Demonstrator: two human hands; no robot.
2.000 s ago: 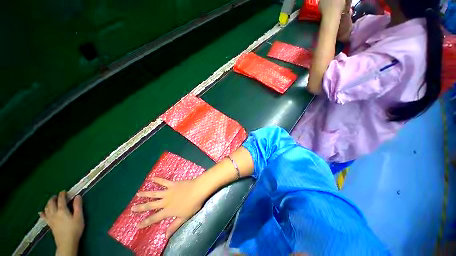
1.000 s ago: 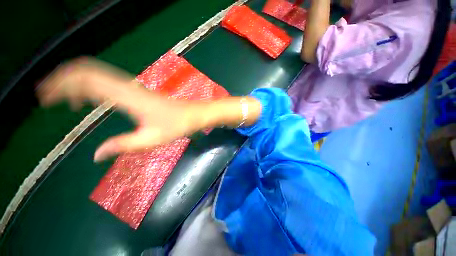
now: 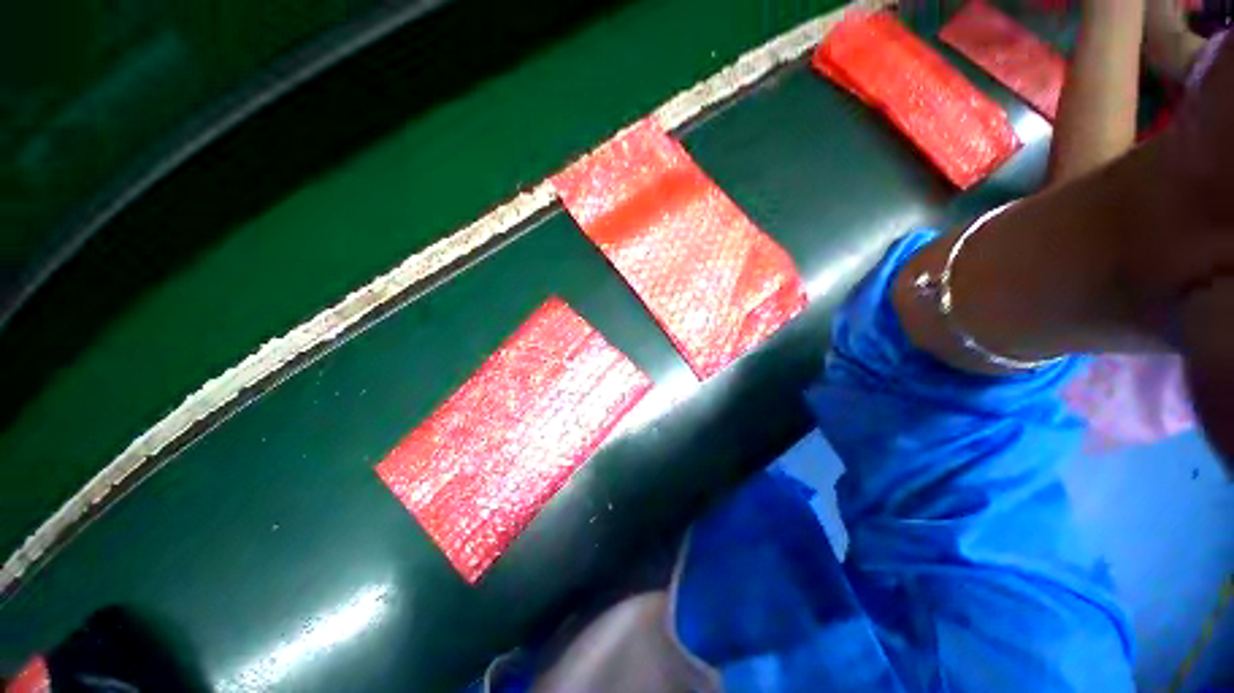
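A red bubble bag [image 3: 517, 436] lies flat and alone on the dark green bench. A second red bubble bag [image 3: 690, 251], with a folded look, lies beyond it, its far end touching the pale edge strip [image 3: 332, 314]. My right hand [image 3: 1150, 257] is dark, blurred and close to the camera, cut off by the right edge; its fingers cannot be made out. A thin bracelet circles the wrist, below it a blue sleeve. My right hand touches no bag that I can see. My left hand is not in view.
Two more red items lie at the upper right, a thick red stack [image 3: 918, 98] and a flat red bag [image 3: 1008, 57], beside another person's forearm [image 3: 1099, 95]. A black object [image 3: 115, 657] and a bit of red are at the lower left edge.
My right hand has left the bags and swung right, up close to the camera. My left hand, on the strip two seconds ago, is gone from view. The view has shifted, and the black object has appeared.
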